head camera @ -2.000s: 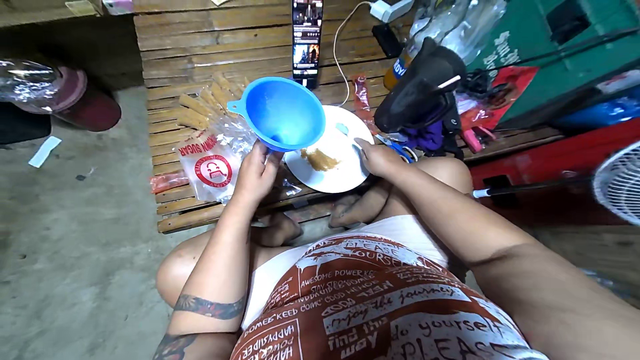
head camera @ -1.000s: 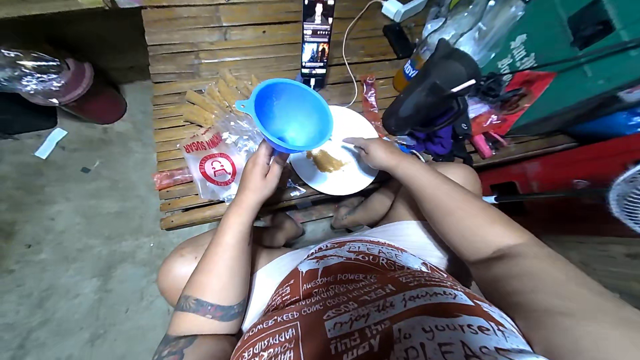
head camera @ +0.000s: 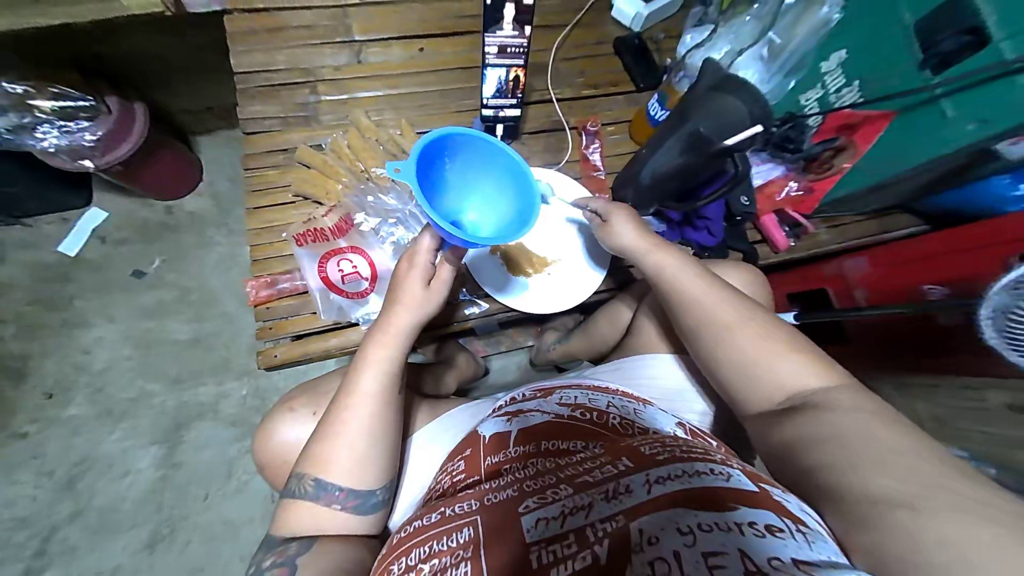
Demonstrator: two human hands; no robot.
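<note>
My left hand (head camera: 424,280) grips a blue plastic funnel (head camera: 476,188) from below, its wide mouth facing up. Beneath and to the right of the funnel lies a white plate (head camera: 572,272) with a heap of brown sugar (head camera: 522,260) on it. Over the plate's right edge, my right hand (head camera: 616,228) holds a spoon (head camera: 564,202); its bowl end is by the funnel's rim and partly hidden. Left of the funnel is a printed plastic sugar bag (head camera: 344,272), with several brown wrapped rolls (head camera: 344,160) behind it.
A phone (head camera: 506,68) stands at the back of the bamboo bench (head camera: 360,48), near a white cable (head camera: 556,88). To the right are an orange drink bottle (head camera: 652,112), a black bag-like item (head camera: 688,136) and a red wrapper (head camera: 592,156). A fan (head camera: 1004,312) is at far right.
My right hand has moved up along the plate's right side, and the spoon now shows near the funnel's rim. My left hand keeps its hold on the funnel.
</note>
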